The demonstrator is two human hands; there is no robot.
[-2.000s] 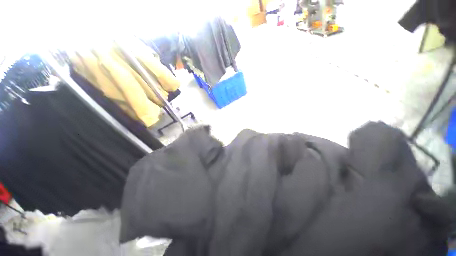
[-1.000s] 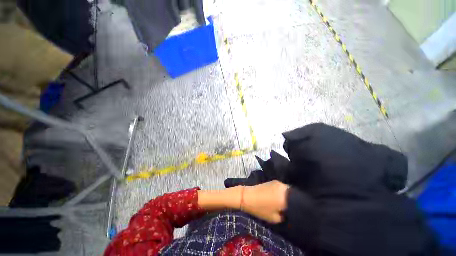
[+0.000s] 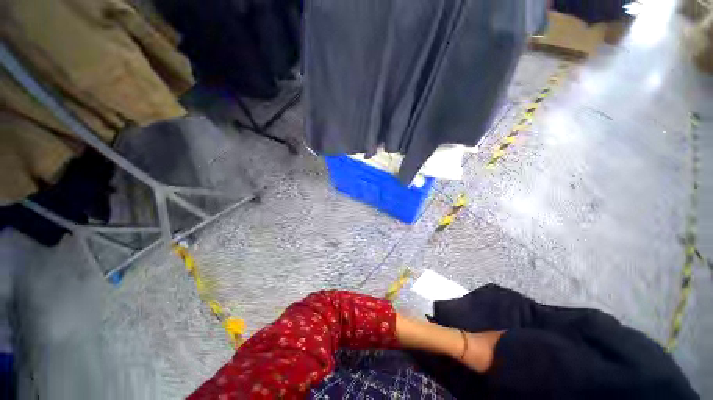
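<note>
A dark garment bundle [image 3: 578, 355] lies across the bottom right, close against my body. My left hand [image 3: 483, 350] reaches across from the left in a red patterned sleeve. It is at the bundle's left edge, holding the cloth, with its fingertips hidden in it. My right hand does not show. A white flat rectangle [image 3: 438, 286] shows just beyond the bundle's left end; I cannot tell whether it is attached to it.
Dark grey garments [image 3: 414, 70] hang over a blue bin [image 3: 379, 187] ahead. A metal rack base [image 3: 160, 211] stands at left, with tan garments [image 3: 86, 70] above it. Yellow-black tape [image 3: 516, 141] marks the grey floor. A brown carton [image 3: 575, 33] is at the top right.
The bundle, spread wide across the view two seconds ago, now sits low at the right. The hanging grey garments and blue bin appear nearer and more central. My left hand stays on the bundle since one second ago.
</note>
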